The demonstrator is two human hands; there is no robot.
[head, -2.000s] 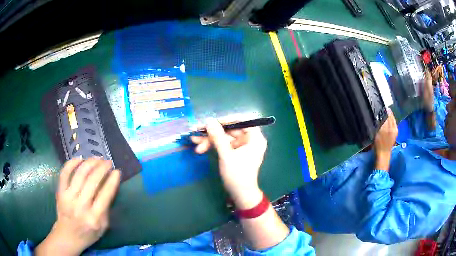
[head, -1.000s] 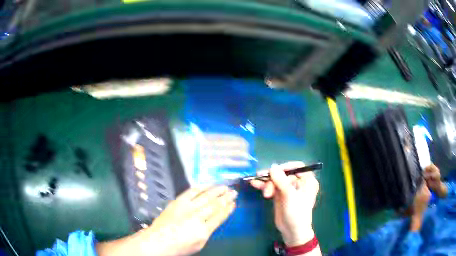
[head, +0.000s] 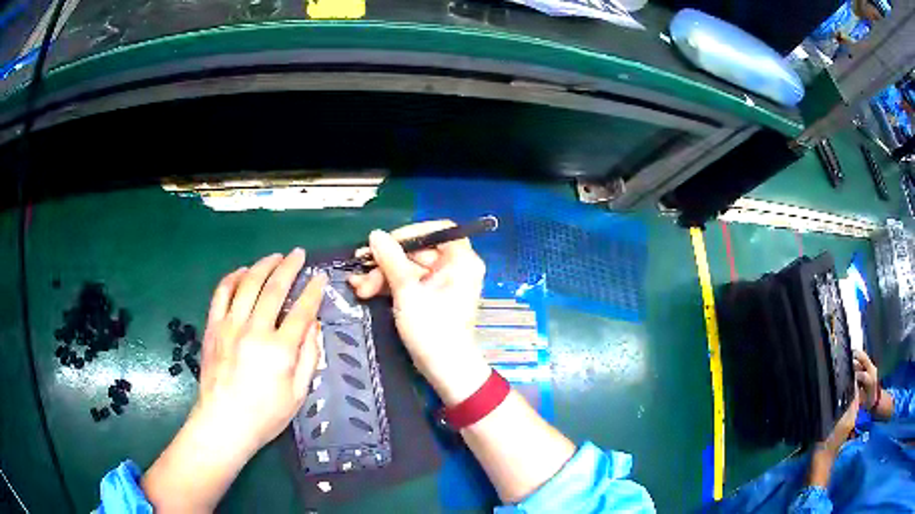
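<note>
A dark grey phone housing (head: 351,402) with oval dark marks lies on a black foam sheet (head: 406,422) in front of me. My left hand (head: 259,346) rests over its left side and upper end, fingers spread, covering the orange patch's area. My right hand (head: 426,291), with a red wrist band, holds slim black tweezers (head: 441,237); their tip is at the housing's upper end, near my left fingertips. Whether the tip grips a piece cannot be told. Pale strips (head: 510,331) on blue film lie right of my right hand.
Small black pieces (head: 92,319) lie in piles at left. A raised green-edged shelf (head: 401,45) crosses the back. A die-cut sheet (head: 582,256) and yellow tape (head: 710,351) lie to the right. Beyond is a black foam stack (head: 788,351) with a neighbouring person's hands at it.
My right hand with the tweezers has moved left from the pale strips to the housing's upper end. My left hand has moved from beside the strips onto the housing. The view has shifted.
</note>
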